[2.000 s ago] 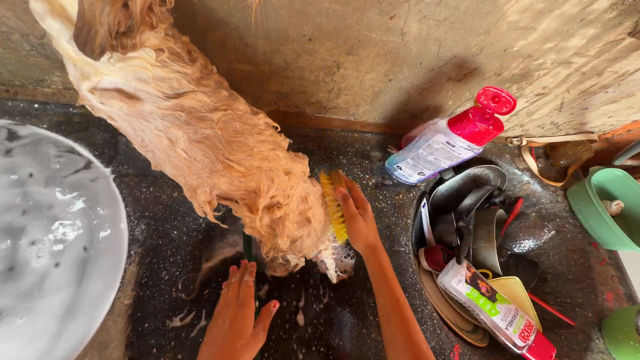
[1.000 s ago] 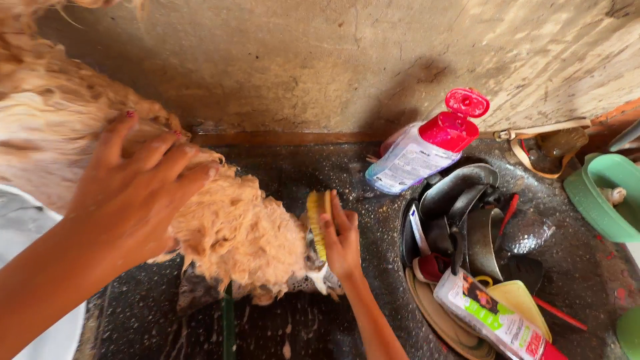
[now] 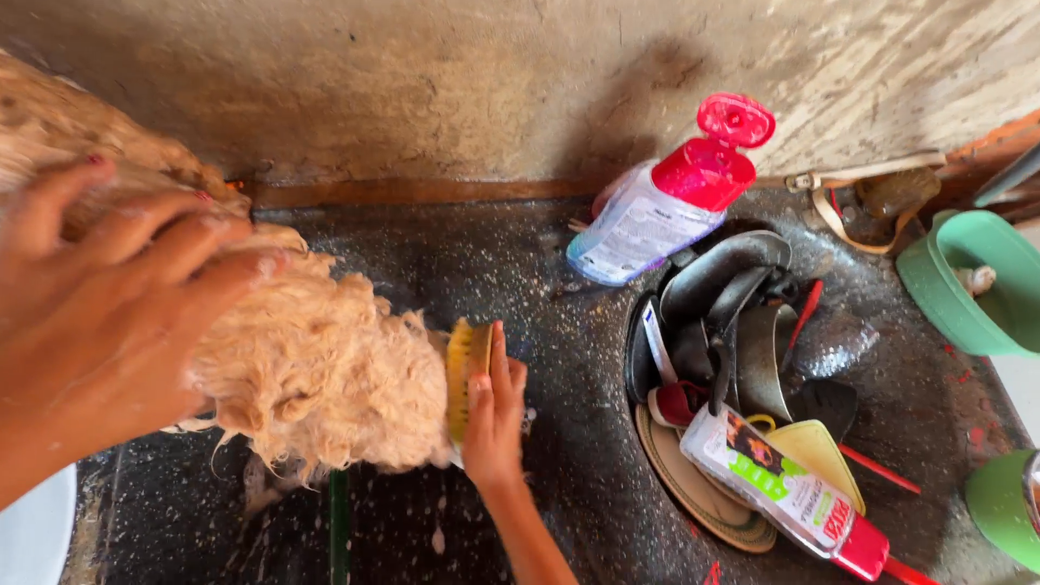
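Wet, soapy, tan curly fur of an animal [image 3: 325, 366], seemingly a dog, stretches from the upper left to the middle. My left hand [image 3: 122, 301] lies spread on the fur at the left, holding nothing else. In my right hand [image 3: 491, 414] is a scrubbing brush with yellow bristles [image 3: 461, 378], pressed against the fur's right end. The animal's head is out of view. Behind and to the right stands a bottle with an open red flip cap [image 3: 650, 219], tilted a little.
A sink basin holds dark pans [image 3: 764, 357], utensils and a red-capped bottle [image 3: 780, 479]. Green containers [image 3: 951, 284] stand at the right, near a beige strap [image 3: 829, 211]. A stained wall [image 3: 406, 89] runs behind; a pale basin [image 3: 36, 528] shows lower left.
My left hand has moved from the counter beside the animal up onto its fur. My right hand still holds the brush at the fur's end. The view has shifted and come closer.
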